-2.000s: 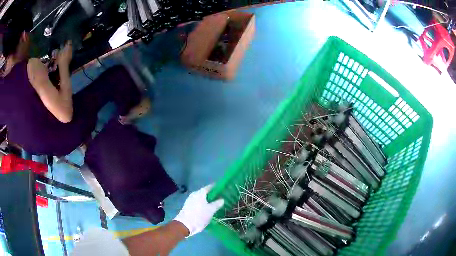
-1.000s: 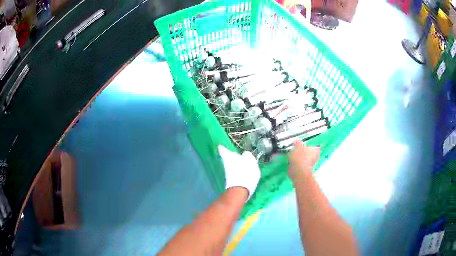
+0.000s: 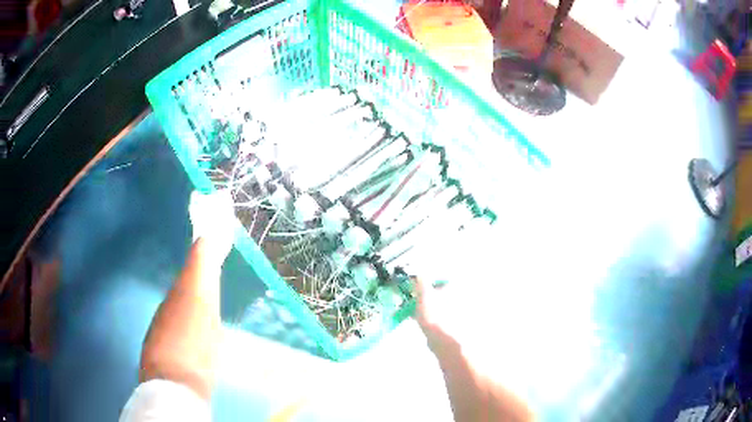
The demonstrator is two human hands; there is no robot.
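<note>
A green plastic crate (image 3: 272, 288) is tilted in front of me, full of long metal units (image 3: 396, 185) lying side by side. Their ends with thin white lead wires (image 3: 309, 255) point towards the crate's near left side. My left hand (image 3: 213, 221), in a white glove, grips the rim of the near left side. My bare right hand (image 3: 422, 307) is at the crate's near right end; glare washes out its fingers, and it seems to hold the rim there.
A dark green bench (image 3: 58, 124) with a few metal units curves along the left. Round metal stand bases (image 3: 529, 86) stand on the floor beyond the crate and at the right. A brown carton (image 3: 577, 58), an orange object (image 3: 449, 33) and a red stool (image 3: 716, 70) are behind.
The crate has moved left in view, nearer the bench, with both hands at it. Two seconds ago only my left hand showed on it. The seated person is out of view.
</note>
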